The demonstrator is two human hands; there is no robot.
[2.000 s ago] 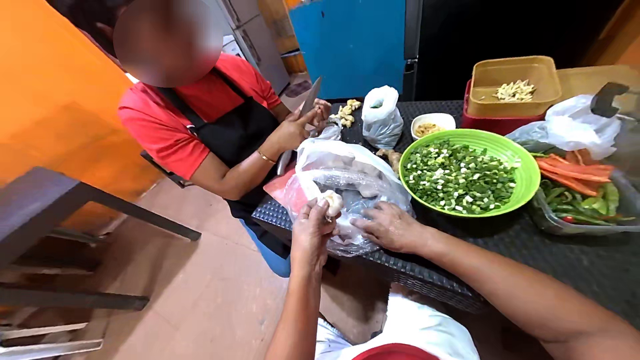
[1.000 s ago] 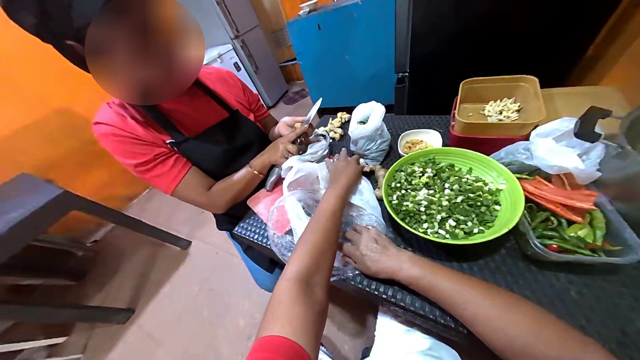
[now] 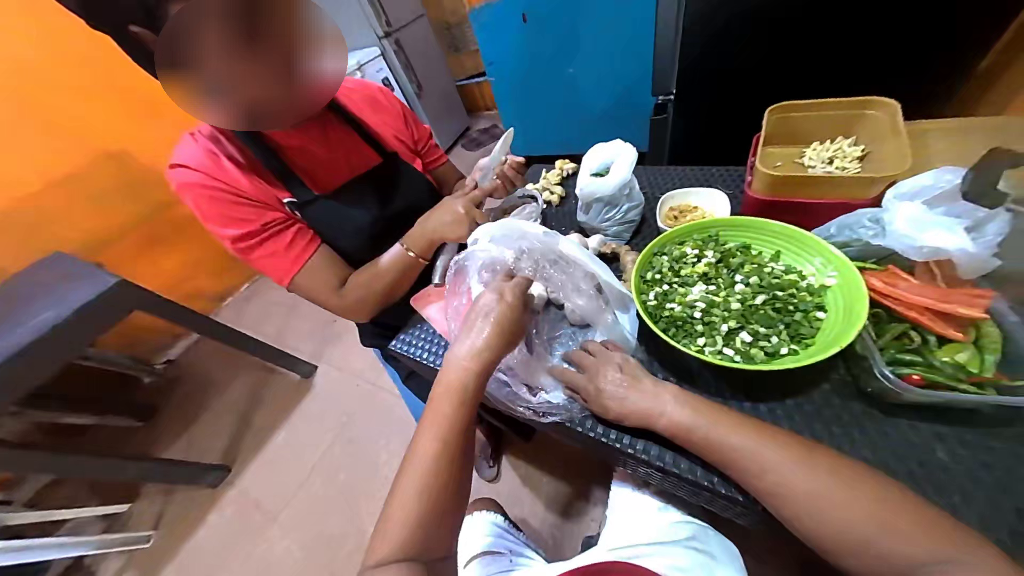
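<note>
A clear plastic bag [image 3: 552,248] lies spread at the table's near left corner, with pale garlic bulbs [image 3: 574,308] showing in it. My left hand [image 3: 498,316] reaches into the bag's left part, fingers bent beside a white bulb; whether it grips anything cannot be told. My right hand [image 3: 612,384] rests on the bag's near right edge with its fingers spread. Right of the bag stands a lime green bowl [image 3: 852,300] of chopped green onions [image 3: 732,300]. Pieces of ginger [image 3: 622,260] lie between bag and bowl.
Across the corner, a co-worker in a black apron holds a knife [image 3: 502,152]. Peeled garlic cloves [image 3: 552,182], an upright white plastic bag [image 3: 610,188] and a small white dish [image 3: 720,202] stand behind. At right are a tan container [image 3: 884,152] and a clear tub [image 3: 880,360] of peppers and carrots.
Two seconds ago my left hand held a garlic bulb above the bag. It then reached to the bag's far side, and is now back over the bag's near left part. My right hand stays at the near edge.
</note>
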